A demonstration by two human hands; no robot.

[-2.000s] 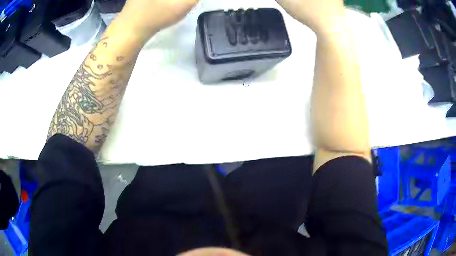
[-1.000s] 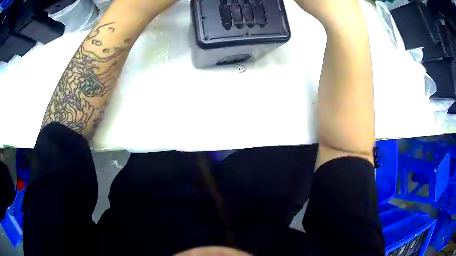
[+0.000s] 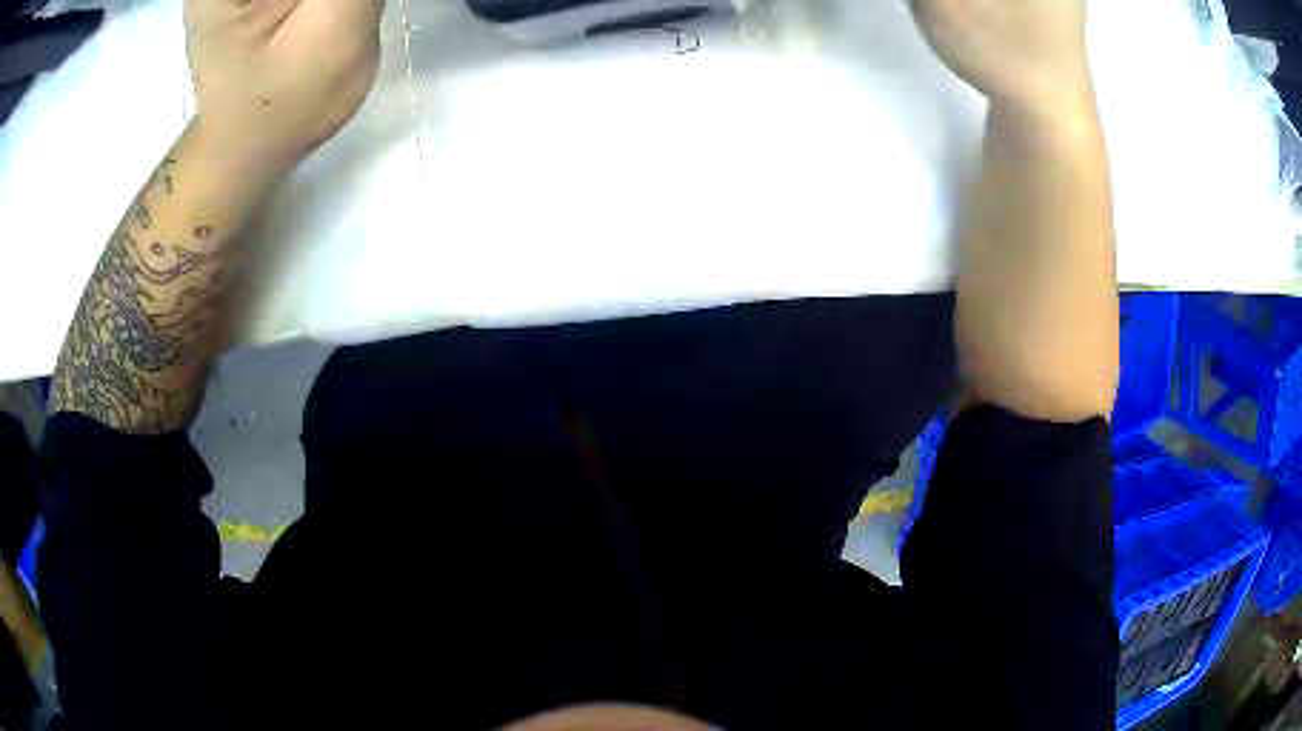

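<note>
A black unit housing (image 3: 557, 20) stands on the white-covered bench at the top edge of the picture. Only its lower near part shows; the rest is cut off. My left hand (image 3: 286, 64) is at the top left, apart from the visible part of the housing. Its palm side shows and its fingers are cut off by the top edge. My right hand (image 3: 1011, 40) is at the top right, also apart from the visible housing, with its fingers out of the picture. Whether either hand holds something cannot be seen.
The white bench cover (image 3: 671, 186) ends in an edge in front of my body. Blue crates (image 3: 1182, 550) stand on the floor at the right, one holding black units. Dark objects are cut off at the top left corner. Grey floor with yellow marking shows below the bench.
The housing and bench have shifted up in the view, so the end panel with its black leads is out of the picture. My left hand has moved left, away from the housing.
</note>
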